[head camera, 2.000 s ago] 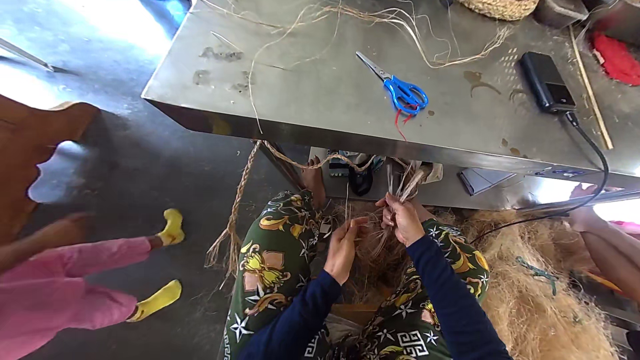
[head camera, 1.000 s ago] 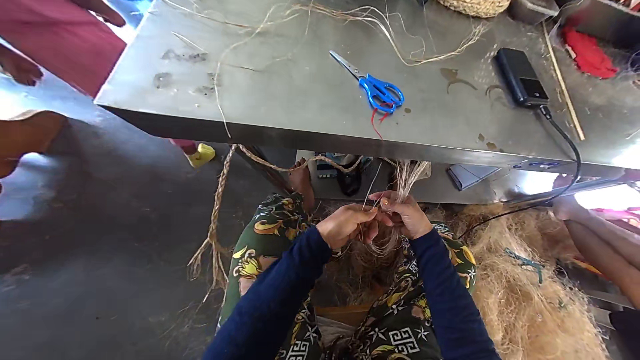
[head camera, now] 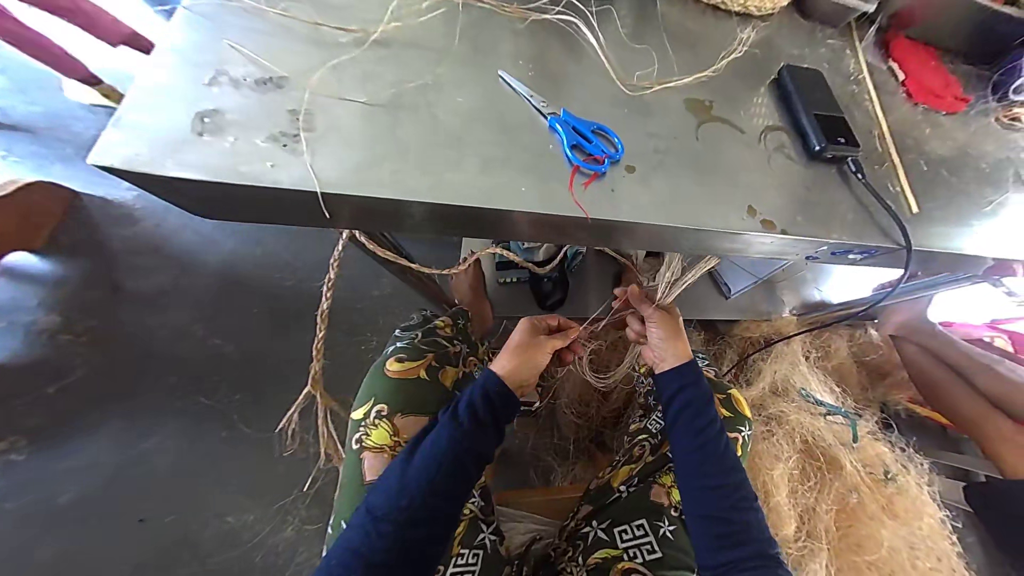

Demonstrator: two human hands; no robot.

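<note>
Over my lap, my left hand (head camera: 540, 352) pinches thin plant-fibre strands between thumb and fingers. My right hand (head camera: 658, 326), close by on the right, grips a bundle of pale fibres (head camera: 680, 278) whose ends fan out above it. Loops of fibre (head camera: 600, 370) hang between the two hands. A braided fibre cord (head camera: 322, 328) hangs from the table's front edge, and part of it runs right beneath the edge. On the metal table (head camera: 416, 144) lie blue-handled scissors (head camera: 564, 120) with red thread by the handles, and loose fibre strands (head camera: 624, 84).
A black power bank (head camera: 818, 112) with a cable (head camera: 896, 216) hanging over the edge lies right on the table, beside a thin stick (head camera: 884, 120) and red cloth (head camera: 928, 74). A large heap of tangled fibre (head camera: 840, 472) lies at my right. Another person's legs (head camera: 952, 376) are beyond it.
My hands, close together one second ago, are now farther apart, with strands between them. The person in pink at the left has moved toward the upper left.
</note>
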